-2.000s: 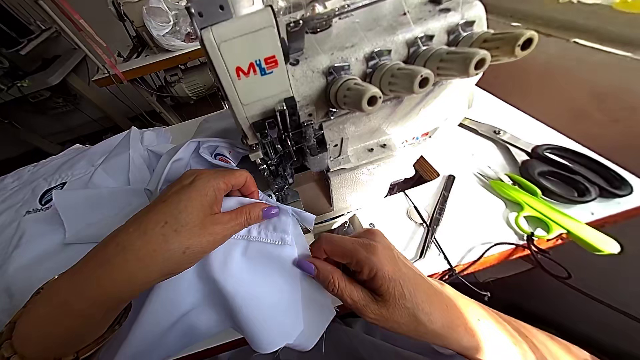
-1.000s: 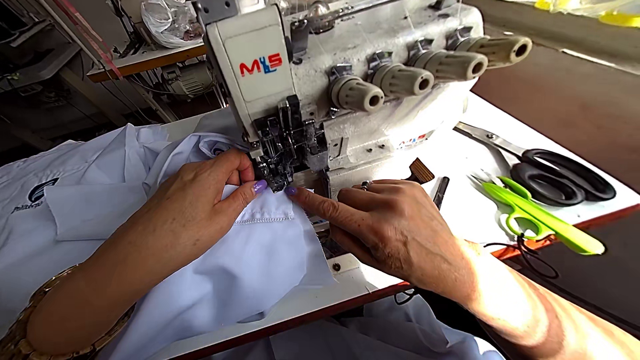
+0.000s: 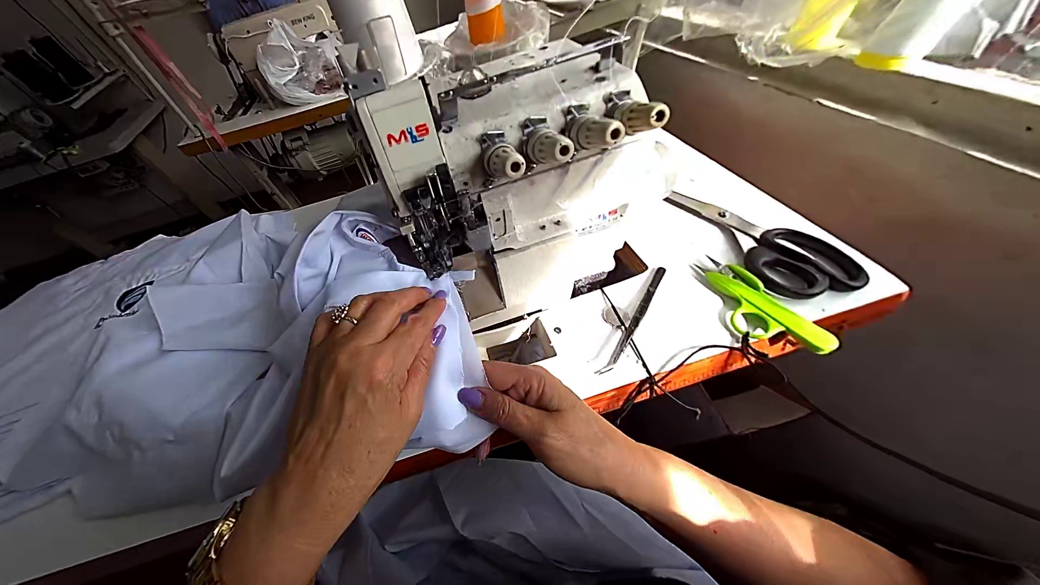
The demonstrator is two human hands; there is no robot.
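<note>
A light blue garment [image 3: 211, 317] with embroidered marks lies over the left of the table, its edge at the presser foot [image 3: 439, 264] of an overlock sewing machine [image 3: 552, 146]. My left hand [image 3: 366, 366] rests on the fabric, palm down, fingertips just in front of the foot; whether it pinches the cloth I cannot tell. Nearer the table's front edge, my right hand [image 3: 528, 402] pinches the fabric's right edge, thumb on top and other fingers beneath. The needle area is partly hidden behind dark metal parts.
Right of the machine lie black-handled scissors [image 3: 804, 260], green thread snips [image 3: 772, 313] on a dark cord, and tweezers [image 3: 638, 313]. The table's orange edge [image 3: 691, 374] runs along the front. Another sewing machine [image 3: 280, 32] and a plastic bag [image 3: 296, 65] stand behind at left.
My right hand has moved from beside the presser foot toward me and now holds the cloth's edge. My left hand lies flatter over the fabric. The view has shifted, showing more behind the machine.
</note>
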